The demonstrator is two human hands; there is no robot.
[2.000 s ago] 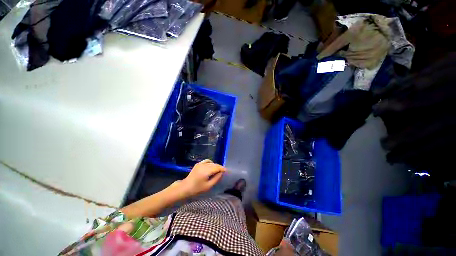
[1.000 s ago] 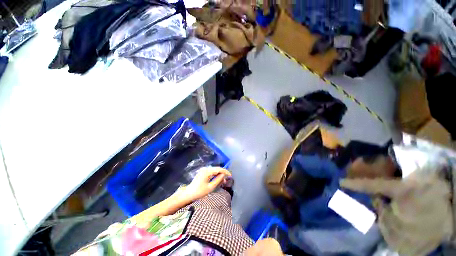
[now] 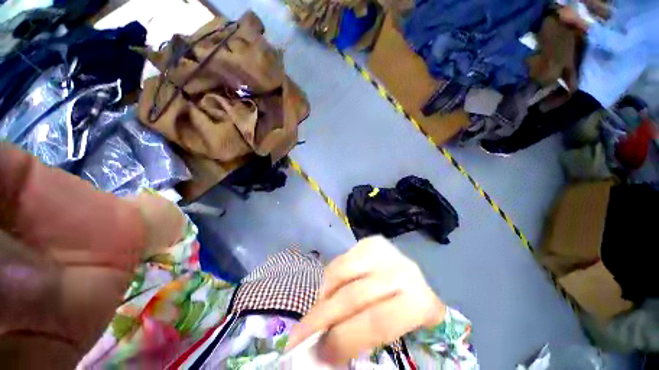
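Note:
My left hand (image 3: 79, 238) is very large and blurred at the left edge, close to the camera; its fingers cannot be made out clearly. My right hand (image 3: 376, 296) is at bottom centre with its fingers curled inward. A pale patch shows under its fingertips, but I cannot tell what it is. Shiny bagged garments (image 3: 130, 159) lie at the left, behind my left hand. Dark garments (image 3: 108, 54) lie beyond them.
A brown cloth heap (image 3: 224, 101) stands beside the bagged garments. A black bundle (image 3: 401, 208) lies on the grey floor between yellow-black tapes. A carton (image 3: 405, 72) stands by heaped denim (image 3: 477, 43). Another carton (image 3: 578, 220) is at right. A person's light-blue sleeve (image 3: 621, 54) shows upper right.
The view has swung up and forward, so the blue crates have mostly left it. My left hand has come up close to the camera. My right hand has risen into full view.

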